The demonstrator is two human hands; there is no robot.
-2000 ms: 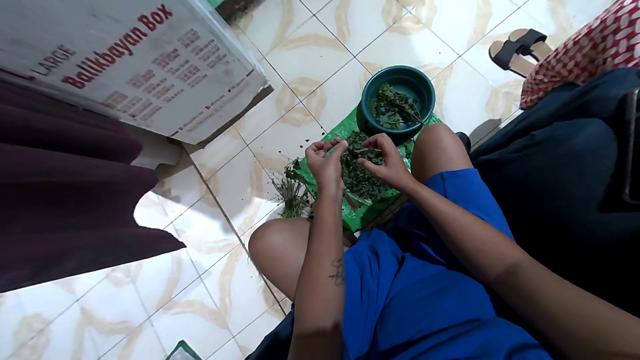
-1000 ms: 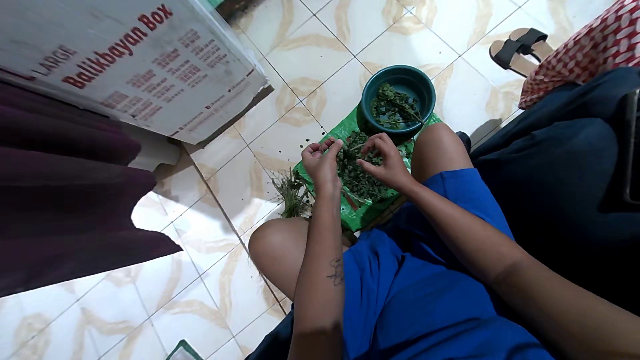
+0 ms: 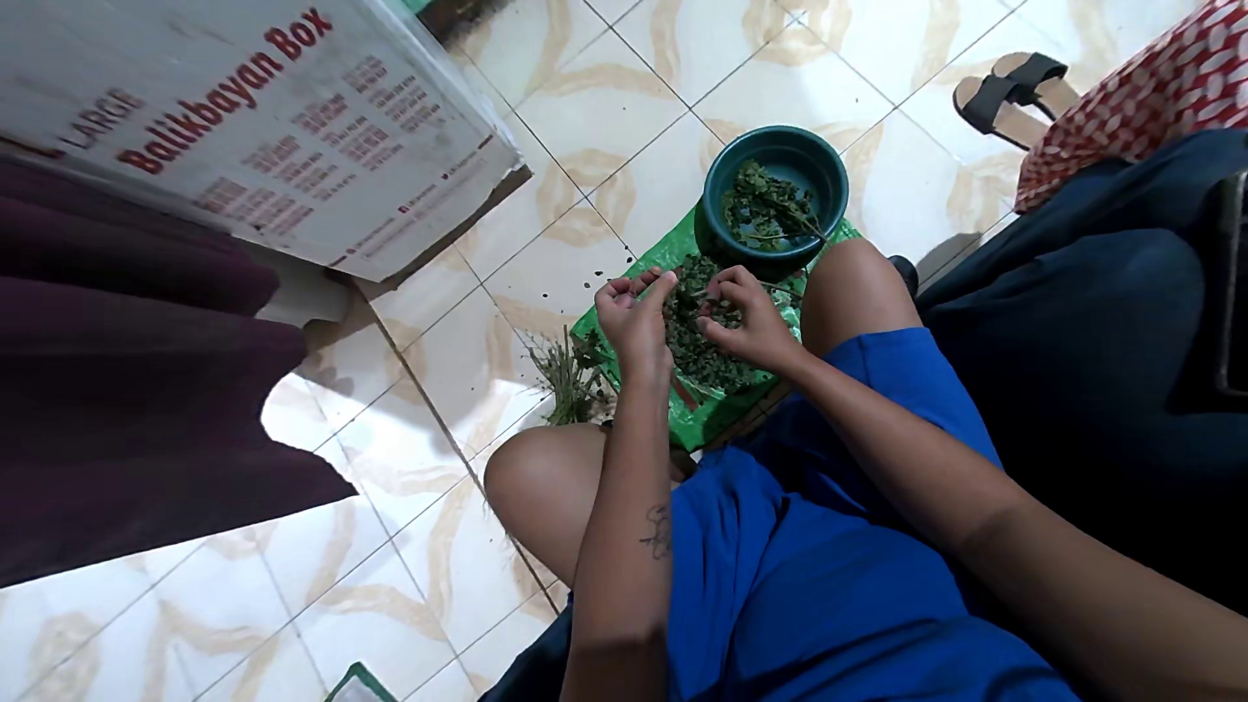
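Observation:
My left hand (image 3: pixel 636 310) is raised over the left part of a heap of small green leaves (image 3: pixel 704 356), thumb and fingertips brought together; whether a stem is between them is too small to tell. Close on its right, my right hand (image 3: pixel 749 317) hovers above the same heap with its fingers curled, and what they may pinch is unclear. The leaves lie on a green plastic sheet (image 3: pixel 704 421). A round dark teal basin (image 3: pixel 840 200) stands at the sheet's far end and holds leafy sprigs (image 3: pixel 765 207). Thin bare stems (image 3: pixel 567 382) lie bunched left of the sheet.
A large printed cardboard box (image 3: pixel 292 127) stands at the upper left, beside a dark purple curtain (image 3: pixel 127 390). At right are a person's sandalled foot (image 3: pixel 1014 97), red patterned cloth (image 3: pixel 1121 122) and dark blue fabric (image 3: pixel 1063 292). Leaf bits dot the tiled floor (image 3: pixel 546 253).
Both hands stay over the leaf heap, with only small shifts of the fingers. The basin, sheet and bunch of stems keep their places.

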